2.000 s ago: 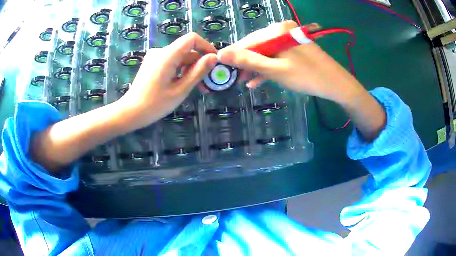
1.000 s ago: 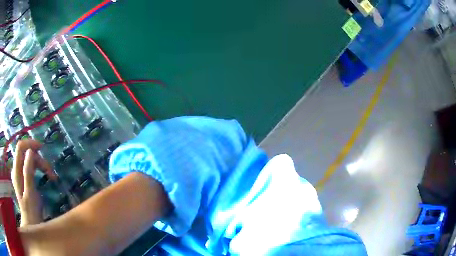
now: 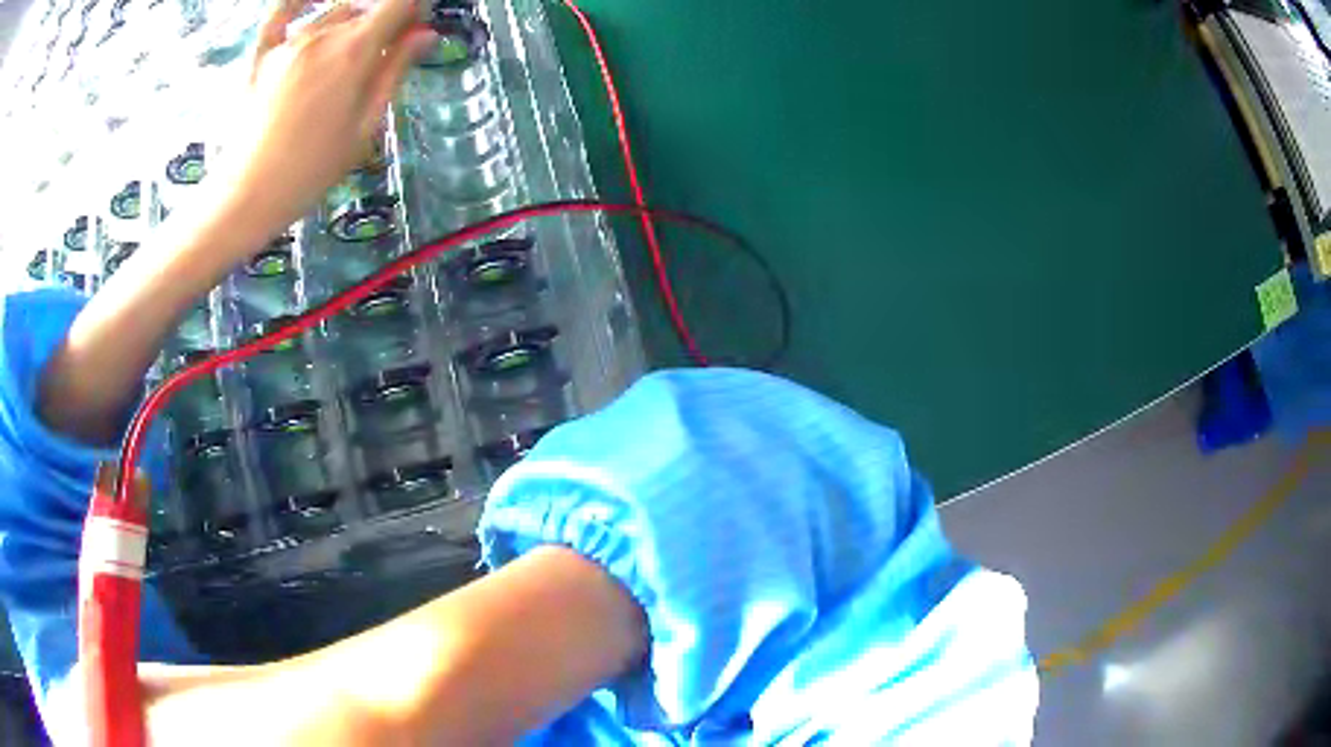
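Note:
A clear ribbed tray (image 3: 584,292) holds rows of dark round speaker units (image 3: 498,266) with green centres, standing in its pockets. My left hand (image 3: 329,88) is over the upper part of the tray, its fingertips near the top edge and close to a speaker unit (image 3: 450,40); whether it grips one cannot be told. My right hand (image 3: 183,712) is at the bottom left, mostly cut off by the edge, its fingers out of view. A red test probe (image 3: 111,620) with a white band stands out over that hand, its tip out of view.
Dark red and black leads (image 3: 438,250) cross over the tray from the probe. A brighter red lead (image 3: 625,146) runs on the green mat (image 3: 949,190). A framed panel (image 3: 1285,102) is at the top right. Grey floor with a yellow line (image 3: 1197,562) lies beyond the mat's edge.
The view swung right, then partly back. The hands were together at a speaker unit; now they are apart, with the left over the tray's top and the right at the bottom left.

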